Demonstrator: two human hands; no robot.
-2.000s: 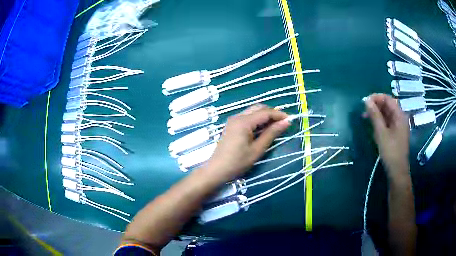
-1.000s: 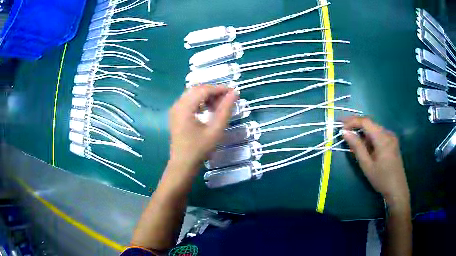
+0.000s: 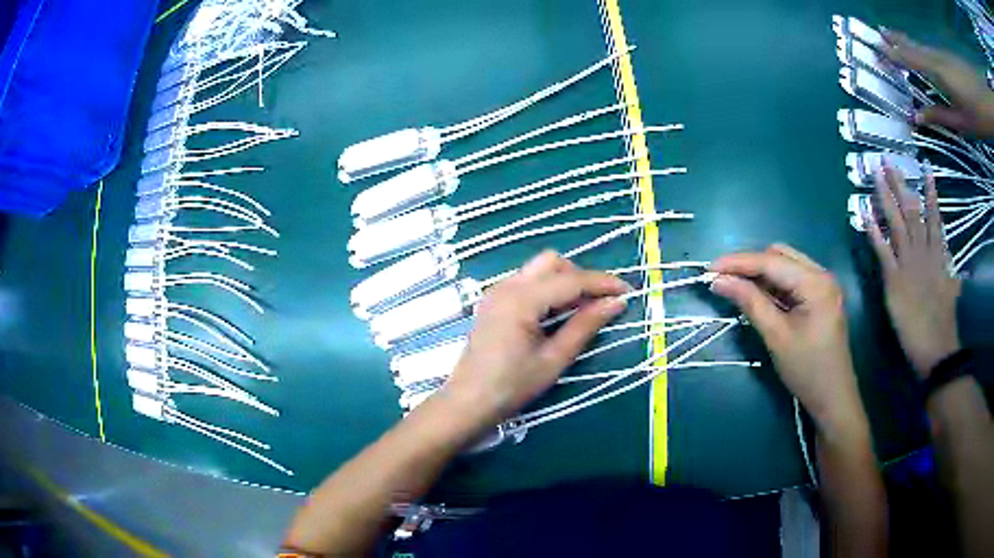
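Observation:
Several silver-white blocks (image 3: pixel 384 155) lie in a slanting column, each with white lead wires (image 3: pixel 545 93) running right across a yellow tape line (image 3: pixel 641 131). My left hand (image 3: pixel 534 338) pinches a white lead wire between thumb and index finger, left of the tape, and covers parts of the lower blocks. My right hand (image 3: pixel 790 311) pinches the tip end of the lead, right of the tape. Whether a sleeve is in its fingertips cannot be told. A thin white strip (image 3: pixel 804 441) shows below my right hand.
A row of similar wired blocks (image 3: pixel 142 356) lies at left, beside a blue tote (image 3: pixel 65 98). At right, another person's two hands (image 3: pixel 921 267) touch more blocks (image 3: pixel 877 125). The table's curved edge (image 3: pixel 218 476) runs along the lower left.
My left hand has moved from the blocks right to a lead wire and pinched it. My right hand has shifted slightly and holds the lead's end. Another person's hands have appeared at right.

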